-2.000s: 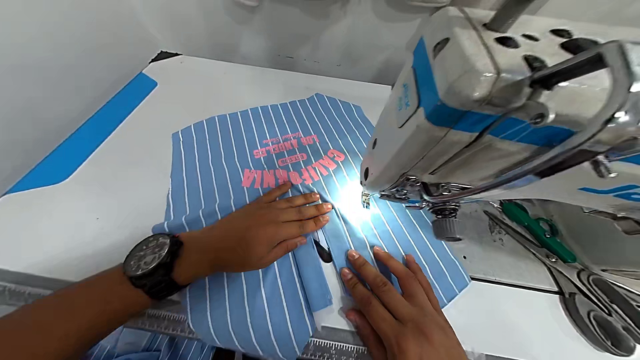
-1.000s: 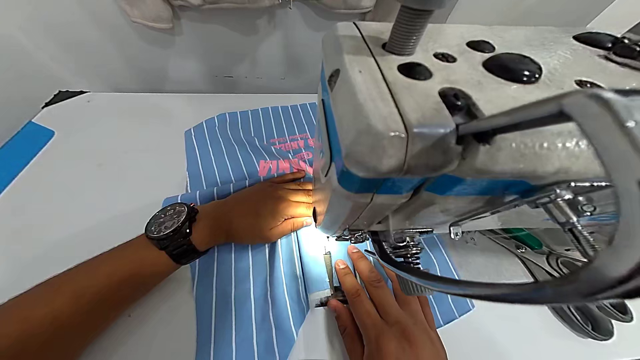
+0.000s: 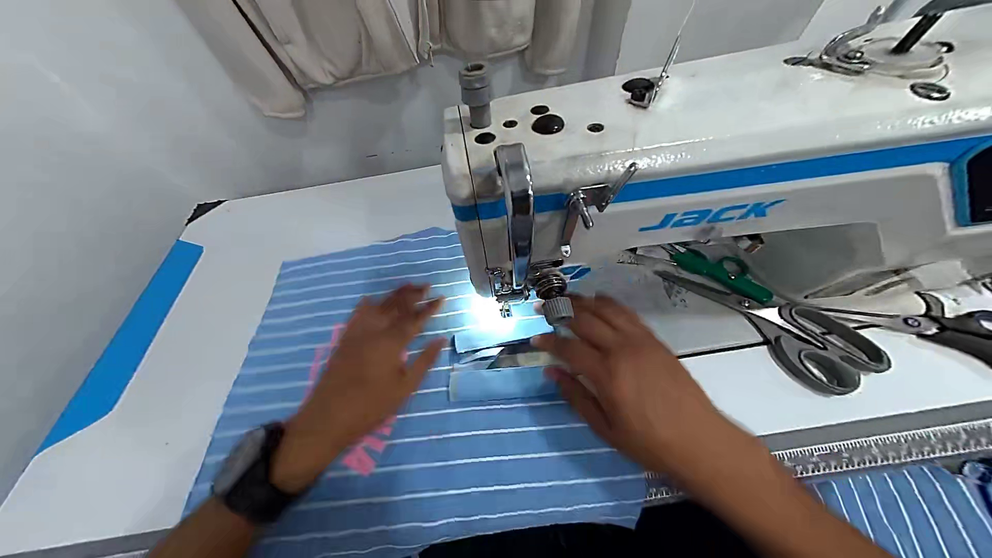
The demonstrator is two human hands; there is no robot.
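Blue fabric with white stripes and pink print [image 3: 434, 465] lies under the head of a Jack sewing machine [image 3: 697, 170]. The machine's lamp lights the presser foot [image 3: 506, 310], and just in front of it is a slit or pocket-like opening [image 3: 504, 356] with folded blue edges. My left hand [image 3: 372, 364], blurred, is over the fabric left of the foot, fingers apart, with a black watch on the wrist. My right hand [image 3: 620, 364] is at the right of the opening, its fingertips near the fabric's edge and the grey tension knob; whether it pinches cloth is unclear.
Green-handled snips [image 3: 717, 271], black-handled scissors [image 3: 821, 349] and another black-handled tool [image 3: 961, 333] lie right of the needle area. A clear ruler [image 3: 883, 449] runs along the table's front edge, with more striped fabric [image 3: 899, 511] below it. Beige cloth [image 3: 473, 27] hangs behind.
The fabric has been turned, so its stripes now run sideways instead of front to back. Both hands have shifted, and the left no longer lies flat beside the foot. The view has swung widely.
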